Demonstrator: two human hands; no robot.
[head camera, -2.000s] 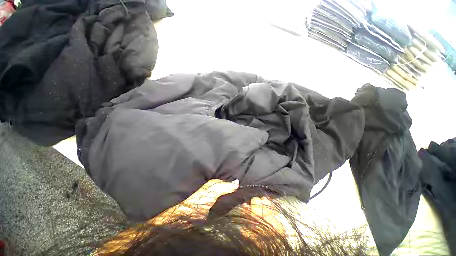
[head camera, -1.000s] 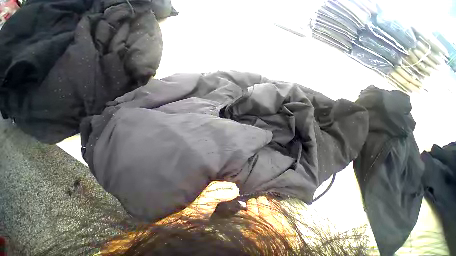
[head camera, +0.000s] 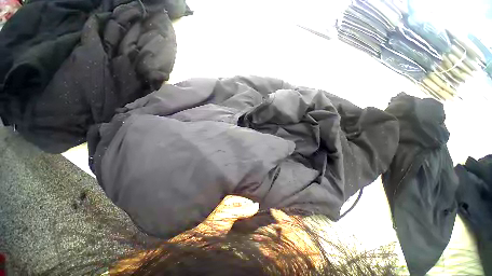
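A dark grey jacket (head camera: 178, 161) lies bunched across the pale table in front of me. A thin dark drawcord (head camera: 353, 204) loops out of its lower right edge. My left hand (head camera: 232, 211) is at the jacket's near edge at the bottom centre, its fingertips on the cloth. My right hand (head camera: 296, 232) is close beside it at the same edge. A small dark fold of cloth lies between the hands. Hair hangs across the bottom and hides most of both hands. No tool can be made out.
A large dark jacket pile (head camera: 59, 102) lies at the left table edge. Dark garment pieces (head camera: 423, 188) hang at the right. Folded stacks (head camera: 399, 46) lie far right on the pale table (head camera: 243, 43). Speckled grey floor (head camera: 48, 199) shows at the lower left.
The small fold of cloth between my hands has shifted slightly, and the bright glint seen there a second ago is gone. The jacket lies almost the same.
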